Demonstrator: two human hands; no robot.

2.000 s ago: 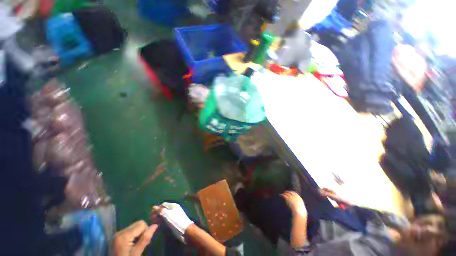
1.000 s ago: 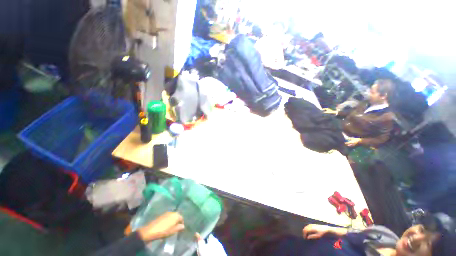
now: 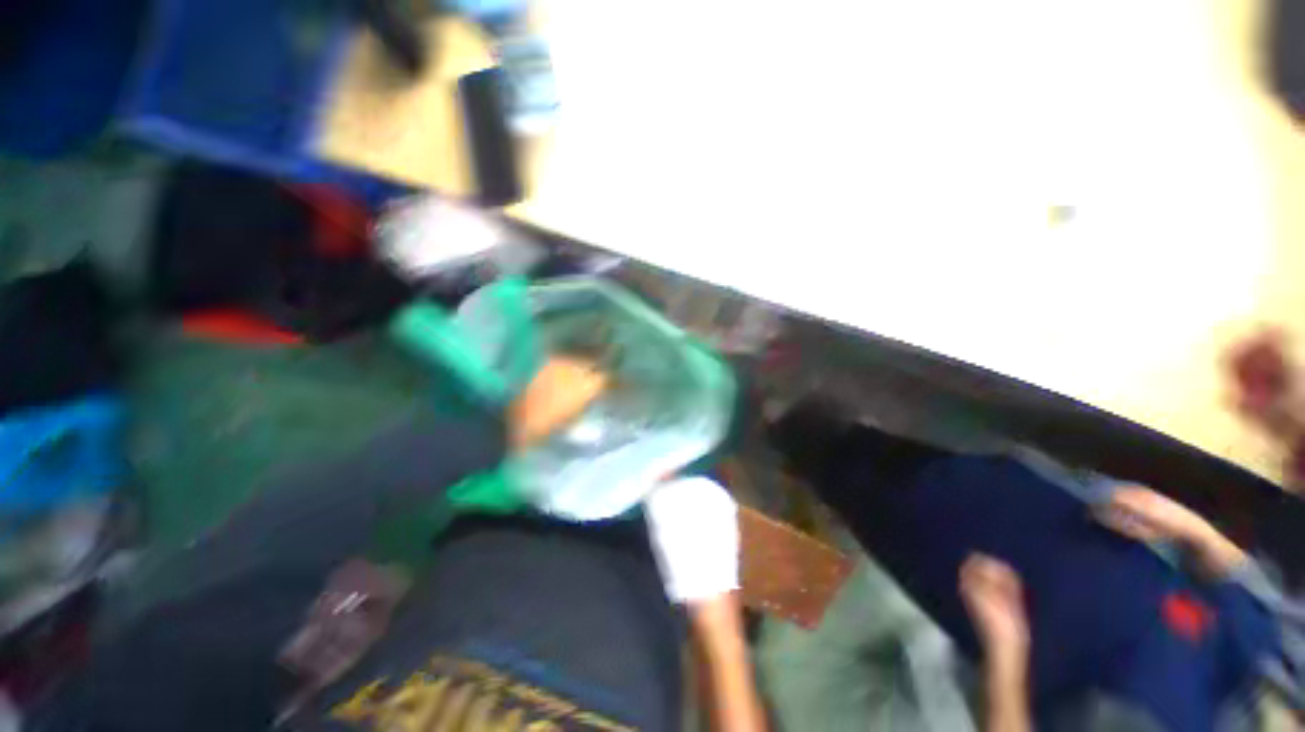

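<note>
The green carry bag (image 3: 701,375), with pale see-through sides, is open beside the table edge, in front of my body. My left hand (image 3: 561,401), bare and dark-sleeved, is at the bag's opening, partly inside; its fingers are blurred, and whether it holds anything is unclear. Pale, shiny clear material (image 3: 594,465) shows in the bag below that hand. My right hand (image 3: 694,541), in a white glove, is at the bag's near edge and appears closed on it; its fingertips are hidden.
The pale table (image 3: 859,186) spans the top right, with a black phone (image 3: 491,136) at its edge and a blurred red piece (image 3: 1259,375) at right. A coworker's hands (image 3: 998,601) are at lower right. A blue crate (image 3: 236,86) is upper left; a brown board (image 3: 794,568) lies beside my glove.
The view has tilted down towards my lap and the bag. My left hand has moved from the bag's rim into its opening. My gloved hand shows more fully at the bag's near edge.
</note>
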